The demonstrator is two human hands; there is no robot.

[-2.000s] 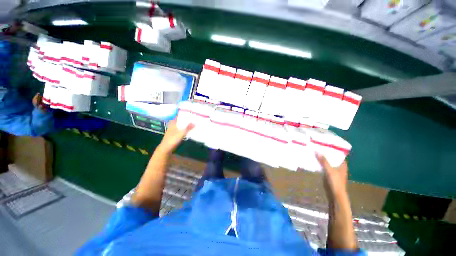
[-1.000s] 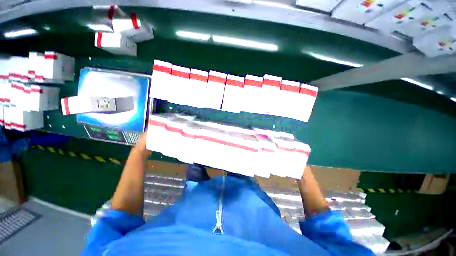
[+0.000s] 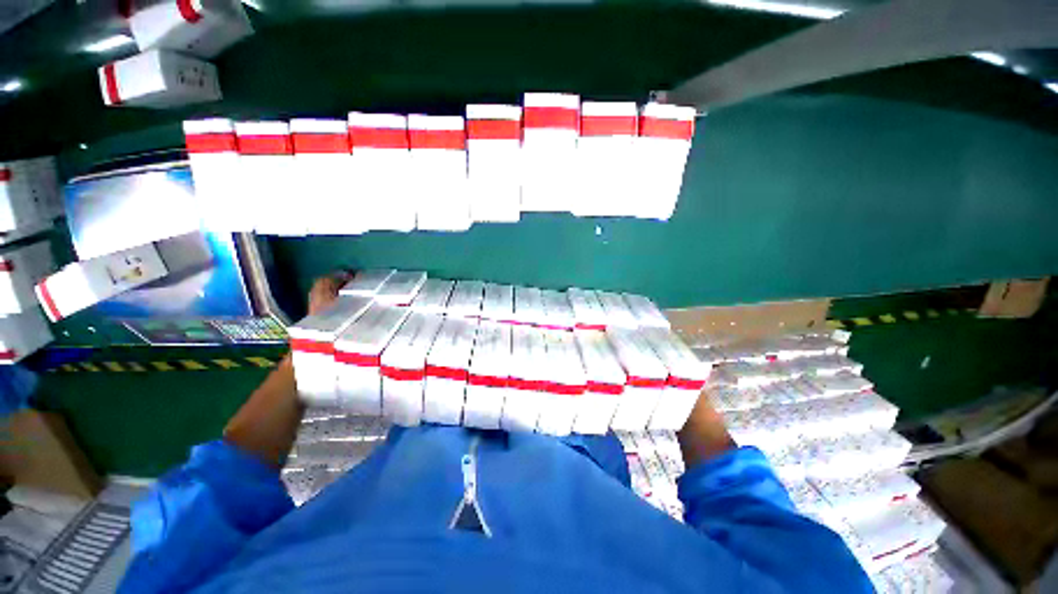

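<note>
A row of cartons (image 3: 499, 360), white with a red band, is pressed between my two hands close in front of my body. My left hand (image 3: 304, 337) is at the row's left end, partly hidden by the cartons. My right hand (image 3: 700, 427) is against the right end, its fingers mostly hidden. Another row of cartons (image 3: 441, 174) stands on the green workbench (image 3: 835, 197) beyond the held row. Its left end overlaps the digital counting scale (image 3: 162, 244) in view. A single carton (image 3: 110, 279) lies on the scale's pan.
A carton stack (image 3: 824, 429) stands low behind and right of the held row, with brown cardboard (image 3: 754, 317) at its edge. More white cartons (image 3: 162, 79) lie at the upper left and left edge. A brown box (image 3: 46, 458) is at lower left. A grey post (image 3: 835, 58) crosses the upper right.
The held row has come closer to my body and tipped, showing more of its top faces. The scale and bench row have shifted left in view. Both hands still hold the row.
</note>
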